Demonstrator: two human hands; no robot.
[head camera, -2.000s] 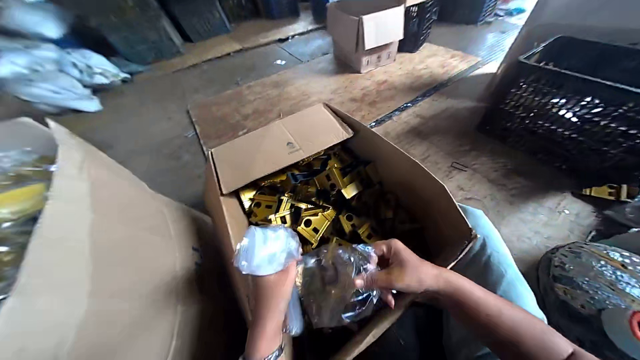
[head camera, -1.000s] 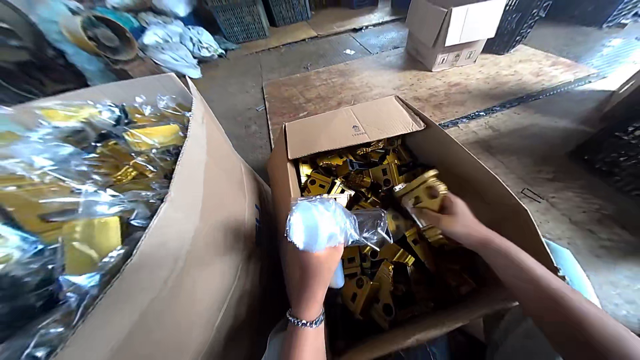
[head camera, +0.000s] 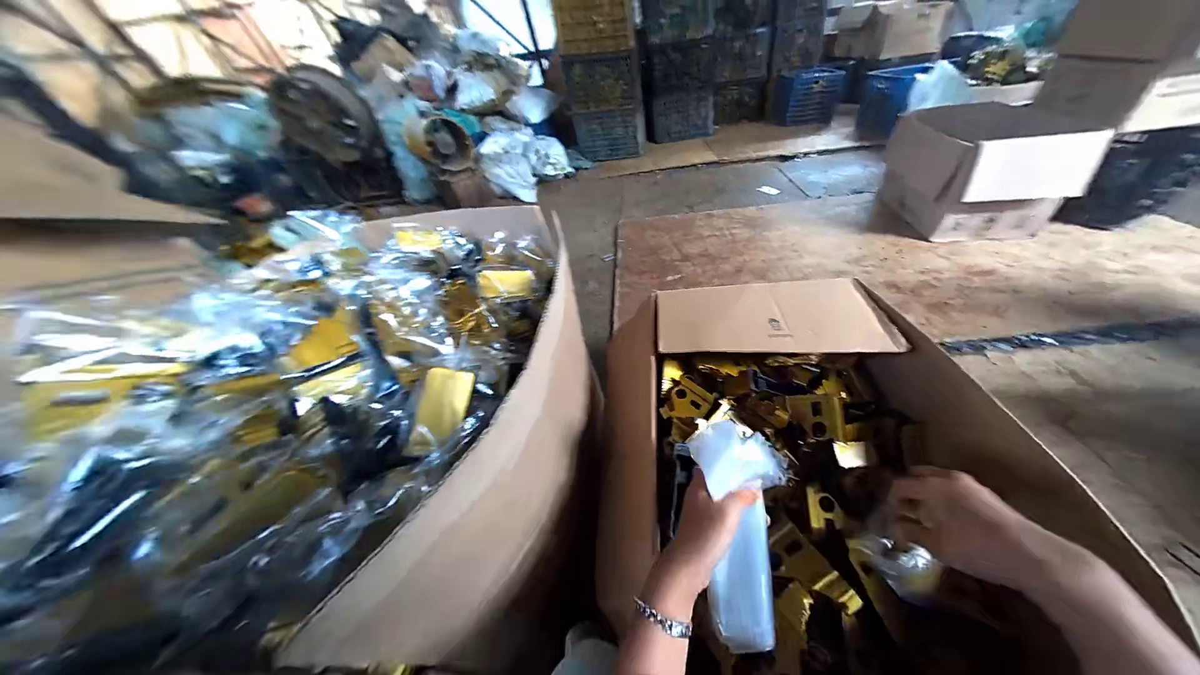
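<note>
A stack of clear plastic bags (head camera: 741, 572) is gripped in my left hand (head camera: 703, 530), above an open cardboard box (head camera: 783, 319) of gold-coloured metal parts (head camera: 816, 412). My right hand (head camera: 947, 516) is over the right side of the same box, blurred. Its fingers hold a clear plastic bag (head camera: 900, 562); whether a part lies inside it cannot be made out. To the left, a larger cardboard box (head camera: 487, 525) is full of bagged gold and black parts (head camera: 319, 375).
A closed-looking cardboard carton (head camera: 937, 187) stands on a wooden board (head camera: 750, 244) ahead. Stacked plastic crates (head camera: 600, 84) and blue crates (head camera: 808, 97) line the back. Plastic bags and a wheel (head camera: 323, 112) are piled at the back left.
A second ago my right hand held a gold part over the box; now it holds a clear bag there. My left hand has kept the bag stack. The view has swung left and up.
</note>
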